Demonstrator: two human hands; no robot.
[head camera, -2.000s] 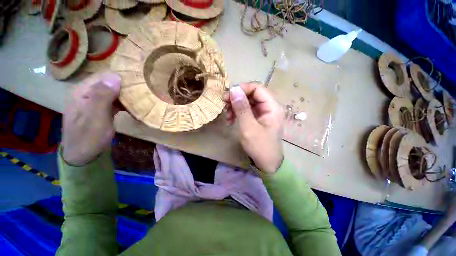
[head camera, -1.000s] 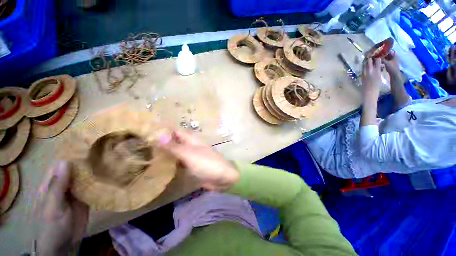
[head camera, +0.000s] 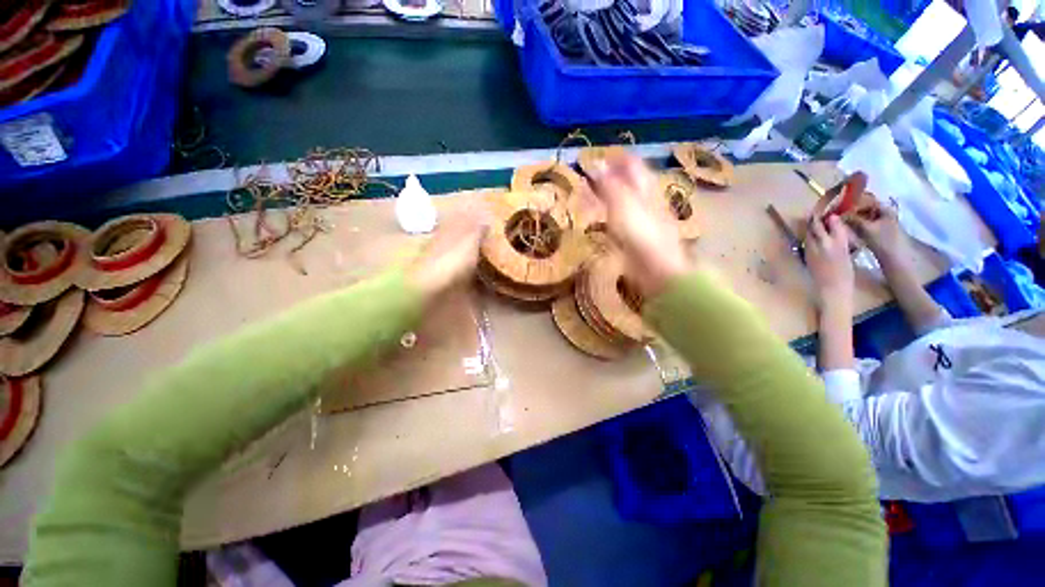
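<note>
Several tan woven rings with brown cord in their holes lie in overlapping stacks; the front left stack's top ring (head camera: 532, 236) is between my hands. My left hand (head camera: 456, 255) is on that stack's left edge, its fingers partly hidden. My right hand (head camera: 634, 218) is blurred over the rings on the stack's right side; whether it grips one cannot be told. A further ring stack (head camera: 615, 300) sits just in front. The glue board (head camera: 430, 355) lies before me, partly under my left sleeve, with a small white piece (head camera: 408, 339) on it.
A white glue bottle (head camera: 415, 208) stands behind the board, left of it a cord tangle (head camera: 304, 184). Red-trimmed rings (head camera: 124, 247) lie at left. Blue bins (head camera: 653, 89) stand behind by the green belt. At right another person's hands (head camera: 834, 247) hold a red-trimmed ring.
The view has swung right since the first frame. The ring I held before me is now at the stacks on the right, or among them. Both hands have moved there from the near left.
</note>
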